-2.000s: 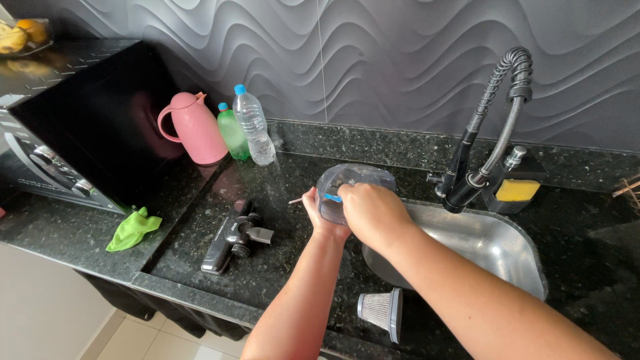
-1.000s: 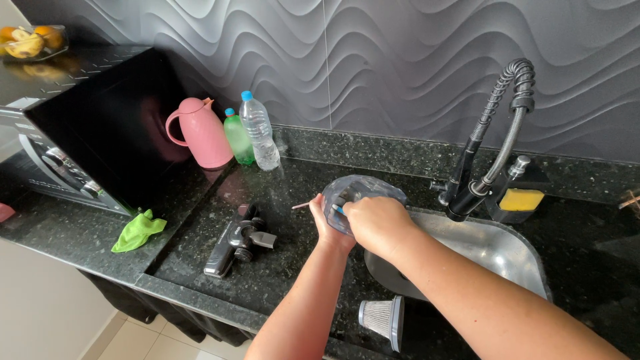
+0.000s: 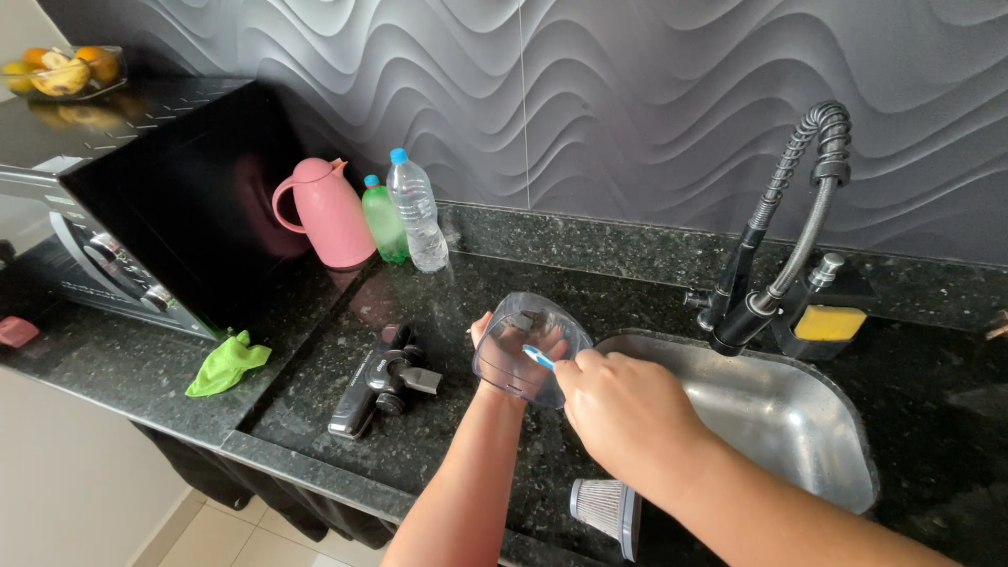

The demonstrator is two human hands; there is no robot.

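Note:
My left hand (image 3: 512, 366) holds a clear plastic vacuum dust cup (image 3: 504, 339) from behind and below, its open side facing me. In my right hand (image 3: 622, 402) is a blue and white toothbrush (image 3: 539, 357), partly hidden by the fingers, with one end at the mouth of the cup. A pleated vacuum filter (image 3: 602, 508) lies on the counter below my right wrist. To the left of my hands rests a black vacuum floor head (image 3: 378, 382).
A steel sink (image 3: 772, 417) with a black spring faucet (image 3: 748, 307) is at right, beside a holder with a yellow sponge (image 3: 830, 323). A pink thermos jug (image 3: 327, 216), green bottle (image 3: 386, 224) and clear bottle (image 3: 420, 216) stand behind. At left are a microwave (image 3: 189, 197), green cloth (image 3: 228, 365) and fruit bowl (image 3: 67, 75).
The cup now shows its open side more plainly, and my right hand has drawn back to the right from it, so the toothbrush shows more.

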